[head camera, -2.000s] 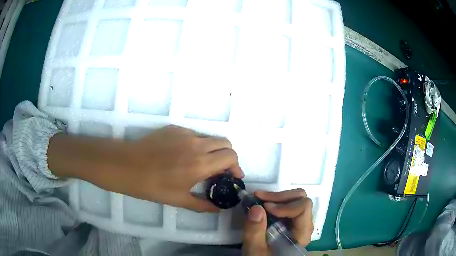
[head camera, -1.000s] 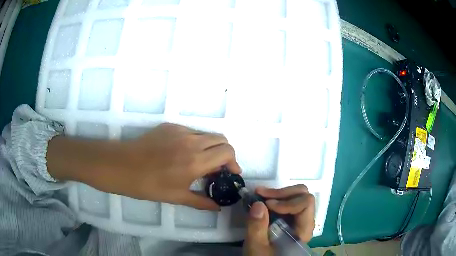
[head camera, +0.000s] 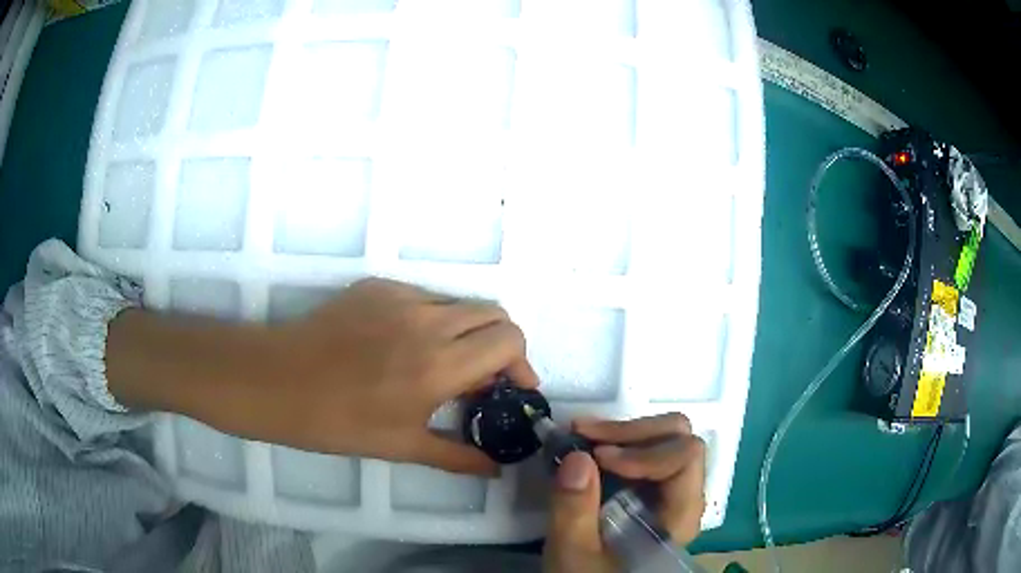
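Observation:
A small round black part (head camera: 504, 428) is held upright or tilted above the lower middle of the white foam tray (head camera: 437, 274). My left hand (head camera: 386, 364) comes from the left, bare, and grips the part's left and top edges between thumb and fingers. My right hand (head camera: 638, 470), bare, holds a dispensing syringe (head camera: 640, 535) like a pen, at the bottom. Its thin tip points up and left and is at the right side of the part's face; whether it touches cannot be told. The syringe's rear end is cut off by the bottom edge.
A black controller box (head camera: 909, 285) with a red light, gauge and yellow labels stands at the right on the green mat (head camera: 812, 369). A clear hose (head camera: 815, 386) loops left of it. A small dark object (head camera: 849, 49) lies at the top right. Someone's pale sleeve (head camera: 974, 537) shows at the lower right.
The view has shifted slightly, so tray and controller sit a little higher or further left. Both hands keep their grips. The black part and syringe tip have barely moved.

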